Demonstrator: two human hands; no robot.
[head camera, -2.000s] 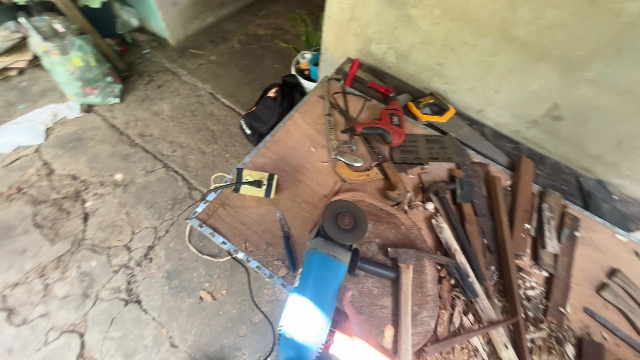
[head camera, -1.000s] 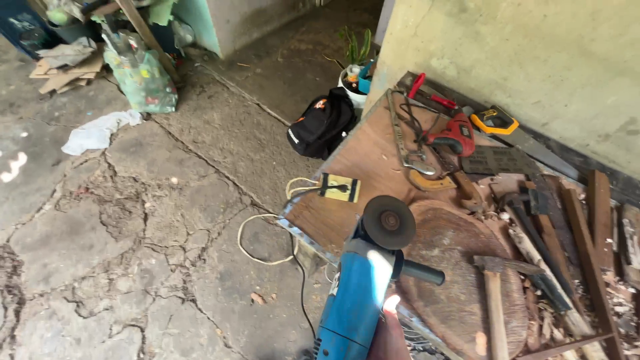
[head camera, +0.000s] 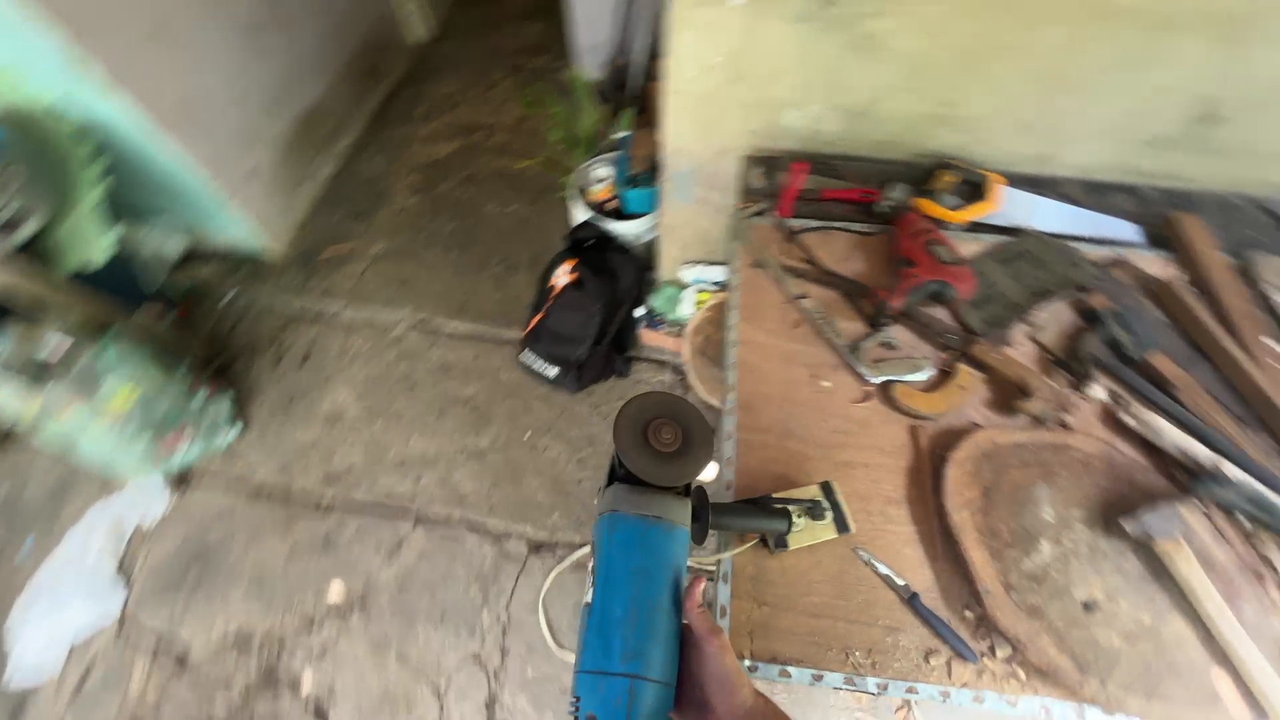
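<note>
My right hand (head camera: 715, 660) grips the body of a blue angle grinder (head camera: 630, 600) from its right side, at the lower middle of the view. The grinder's dark disc (head camera: 663, 437) points up, away from me, over the floor beside the table's left edge. Its black side handle sticks out to the right and overlaps a yellowish power outlet block (head camera: 815, 515) on the table. A knife with a dark handle (head camera: 935, 620) lies on the wooden tabletop, right of the hand. My left hand is out of view.
The wooden table (head camera: 790, 610) bears a round wood slab (head camera: 1060, 560), a hammer (head camera: 1210, 590), a red power tool (head camera: 925, 265), a handsaw (head camera: 1030, 208) and several wood strips. A black backpack (head camera: 585, 310) and a white bucket (head camera: 610, 215) stand on the cracked floor. A white cable loops beside the table.
The view has swung about. The grinder is still held; its disc, over the table's edge by the wood slab two seconds ago, is now over the floor left of the table.
</note>
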